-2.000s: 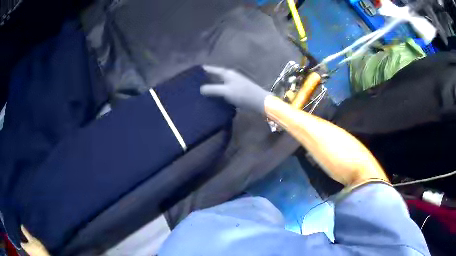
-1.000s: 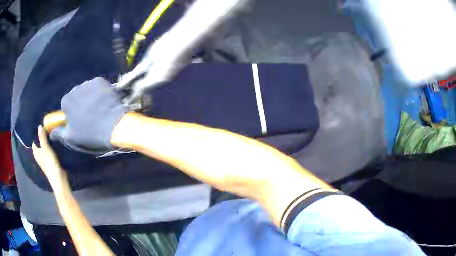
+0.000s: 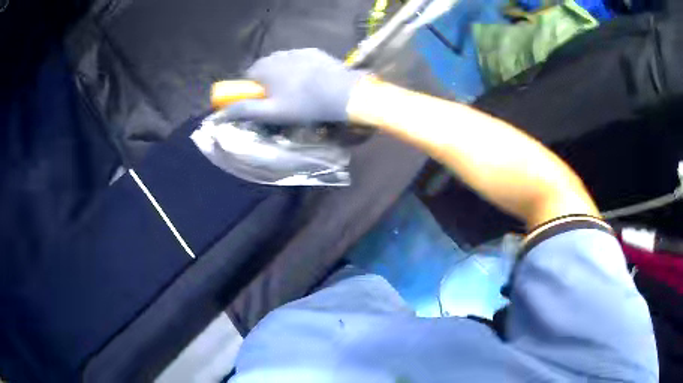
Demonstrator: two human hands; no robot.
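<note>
My right hand (image 3: 303, 88), in a grey glove, is closed around the orange handle of the silver steam iron (image 3: 269, 157). The iron's pointed tip faces left. It is over the end of the navy sleeve (image 3: 161, 232); whether it touches the cloth I cannot tell. A thin white piping line (image 3: 162, 214) crosses the sleeve to the left of the iron. The sleeve lies over a dark padded arm, and more navy cloth spreads at the left. My left hand is not in view.
The grey-black padded cover (image 3: 202, 52) lies behind the iron. A yellow hose (image 3: 377, 16) and whitish strips rise from it. A green cloth bundle (image 3: 528, 41) is at the upper right, above dark cloth (image 3: 577, 142). Blue floor shows between.
My right hand has moved with the iron from the table's left part to the sleeve's right end. My left hand has gone out of view. The camera view has turned.
</note>
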